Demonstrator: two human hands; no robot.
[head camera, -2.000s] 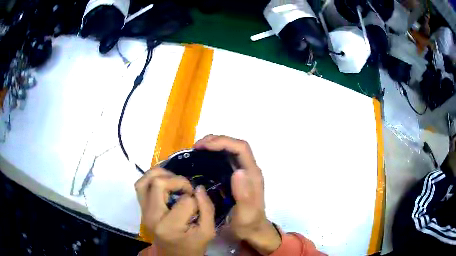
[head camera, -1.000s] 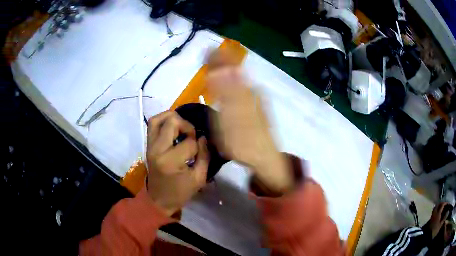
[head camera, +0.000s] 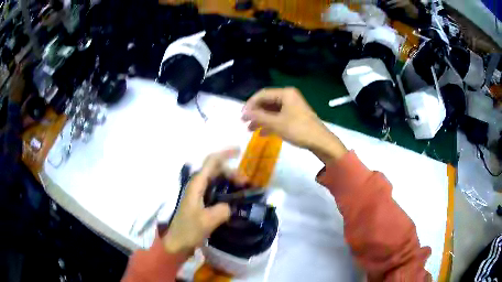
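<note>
A camera unit with a black round housing (head camera: 242, 236) and a white body (head camera: 236, 263) stands at the near edge of the mat, in front of me. A grey-black piece shows on top of it. My left hand (head camera: 199, 202) is at its upper left, its thumb and fingers around a dark part (head camera: 220, 190), which is blurred. My right hand (head camera: 283, 117) is raised beyond the unit, over the orange tape, thumb and fingertips close together. Whether it holds something small cannot be told.
The white mat (head camera: 352, 187) has orange tape (head camera: 261, 157) across it. A camera unit (head camera: 186, 60) lies beyond the mat, and several more are piled at the far right (head camera: 369, 82). Small shiny parts (head camera: 85, 113) lie at far left. A person's striped black sleeve (head camera: 491, 261) shows at lower right.
The view has swung. Both hands were close around the black housing; now my right hand is away from it and raised. The white body now shows below the black housing.
</note>
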